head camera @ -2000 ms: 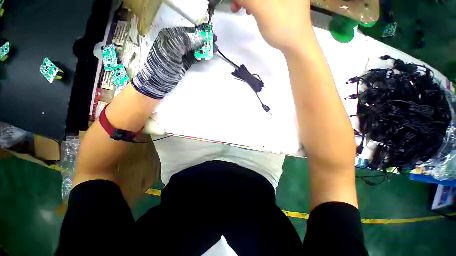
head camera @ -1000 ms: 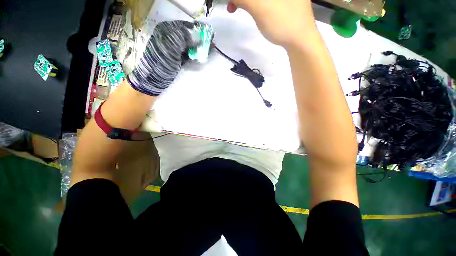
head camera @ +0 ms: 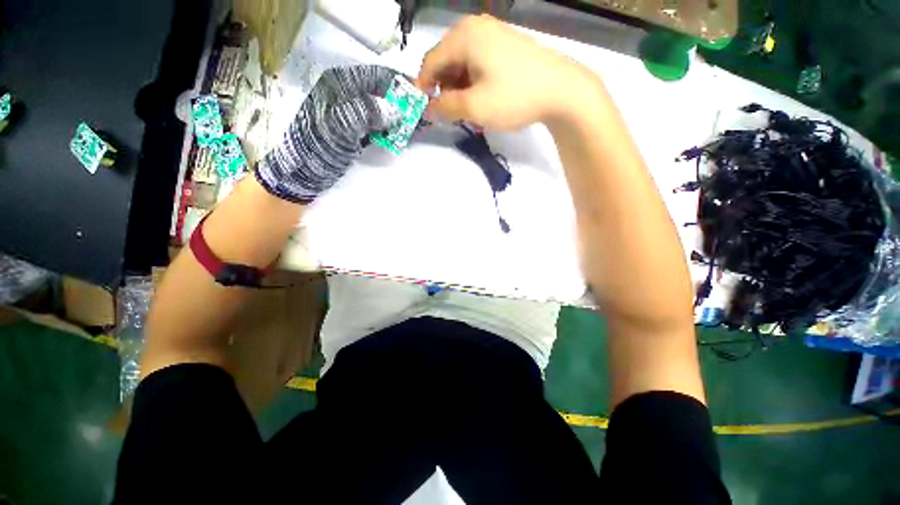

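Observation:
My left hand, in a striped knit glove, holds a green circuit board above the white bench. My bare right hand is at the board's right edge, with thumb and fingertips pinched together. What the fingertips pinch is too small to tell. A black cable, tied in a short bundle, lies on the bench below my right hand, its plug end towards me. Its upper end runs up behind my right hand, and where it meets the board is hidden.
A large heap of black cables lies at the right in clear plastic. Loose green boards lie left of my gloved hand. Another board is on the black surface at far left. A green round pad is at the far edge.
My right hand has come down from the top edge to the board. The board is now tilted with its face showing. The cable bundle has shifted slightly left and turned more upright.

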